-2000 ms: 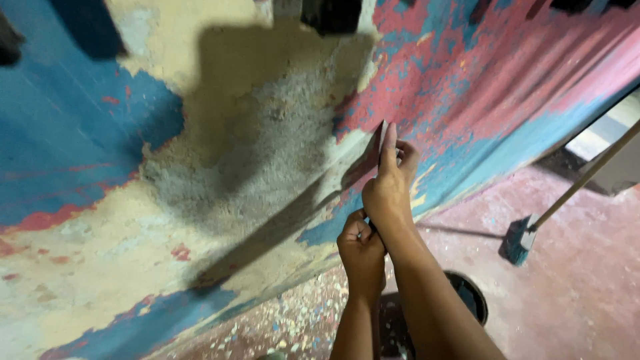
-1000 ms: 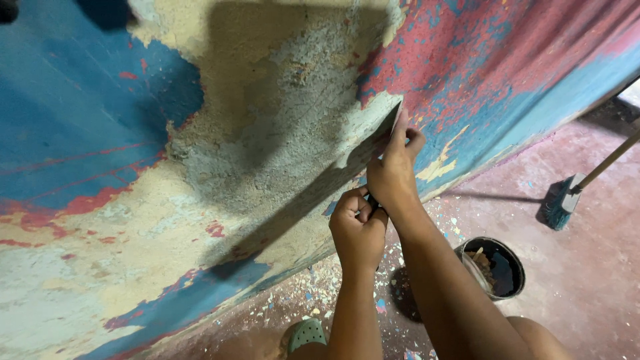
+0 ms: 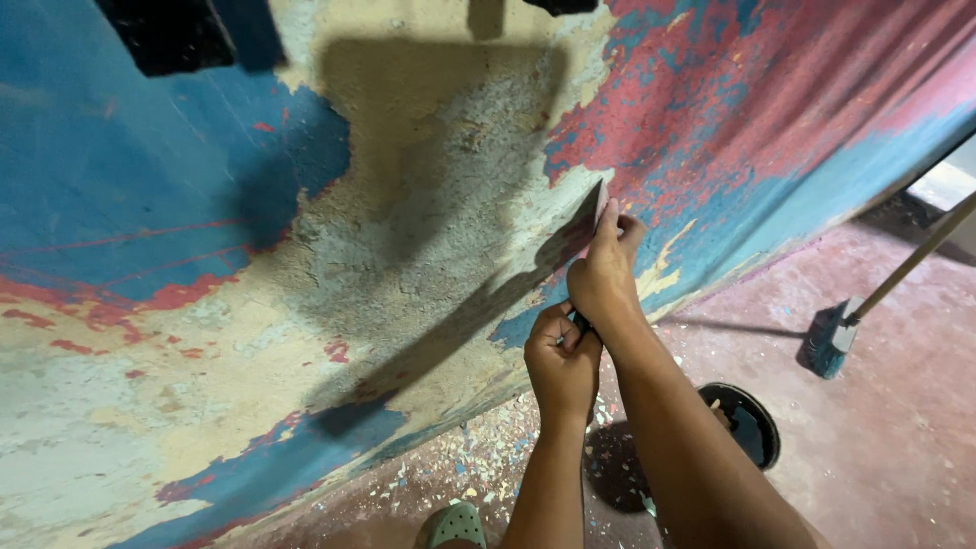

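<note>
My right hand [image 3: 608, 278] grips a scraper and steadies its thin metal blade [image 3: 601, 204] with an extended finger. The blade's tip lies at the edge of the pink paint on the wall [image 3: 457, 221], beside a bared pale patch. Lower down, my left hand [image 3: 563, 358] is closed around the scraper's dark handle [image 3: 581, 323], close to my right wrist; most of the handle is hidden. Blue, pink and cream layers of peeling paint show on the wall around a rough grey area.
A dark bucket [image 3: 747, 427] with some contents stands on the reddish floor [image 3: 892, 450]. A broom with teal bristles [image 3: 825, 358] is behind it. Paint chips [image 3: 476, 457] litter the wall's foot, near a green clog [image 3: 457, 526]. Dark objects hang into view at the top.
Between the frames from two seconds and one second ago, the pale patch at the blade has extended into the pink paint. Both hands keep their hold on the scraper. The view has shifted.
</note>
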